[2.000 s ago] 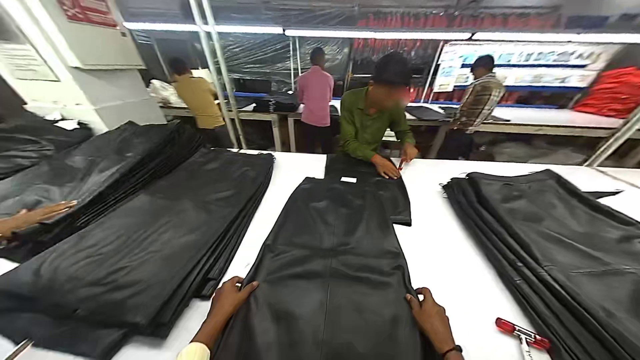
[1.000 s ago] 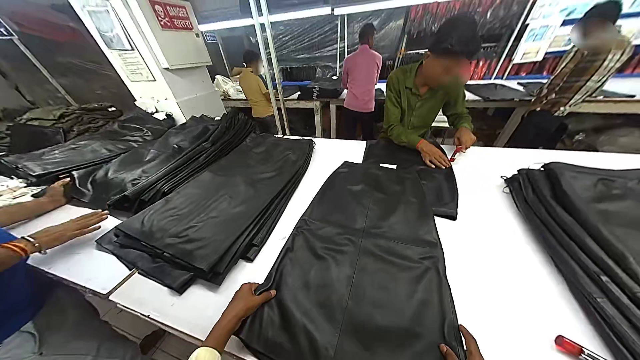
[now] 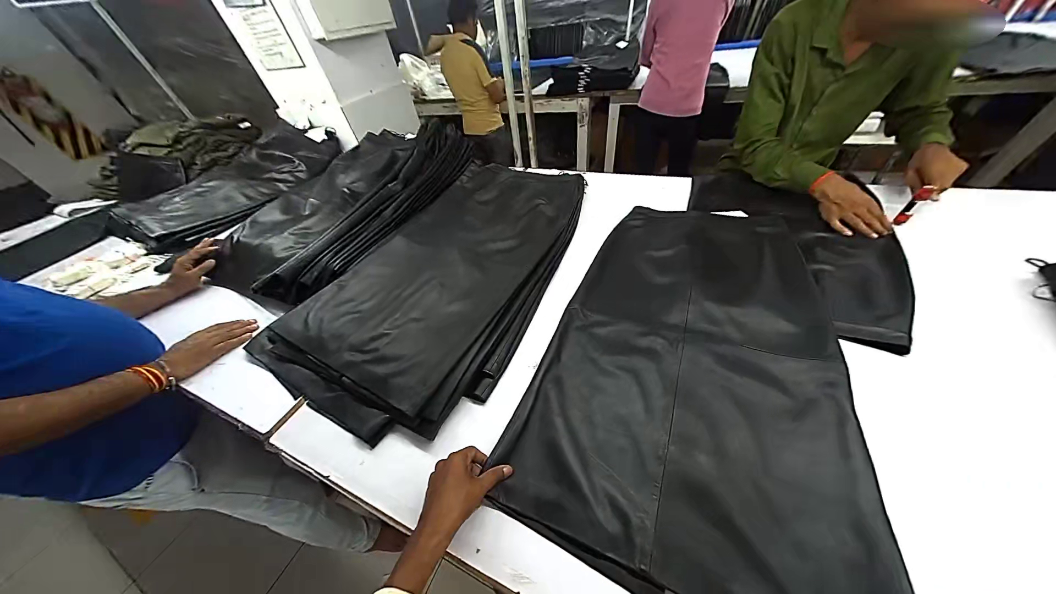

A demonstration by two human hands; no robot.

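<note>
A black leather skirt (image 3: 676, 371) with a centre seam lies spread on the white table, its narrower waist end pointing away. My left hand (image 3: 462, 487) grips the skirt's near left corner between thumb and fingers. My right hand is outside the view. Beyond the waist end, another black leather piece (image 3: 862, 289) lies partly under the skirt. A co-worker in a green shirt presses on that piece with one hand and holds a red-handled tool (image 3: 913, 206) in the other.
Left of the skirt is a stack of black leather pieces (image 3: 412, 289), with further piles (image 3: 330, 214) behind it. A person in blue rests both hands near these piles. The white table's edge (image 3: 355, 491) runs below my left hand. A metal pole (image 3: 526, 82) stands behind.
The view has swung left, and my right hand, seen earlier at the skirt's right edge, has left the view. My left hand stays on the left edge of the skirt.
</note>
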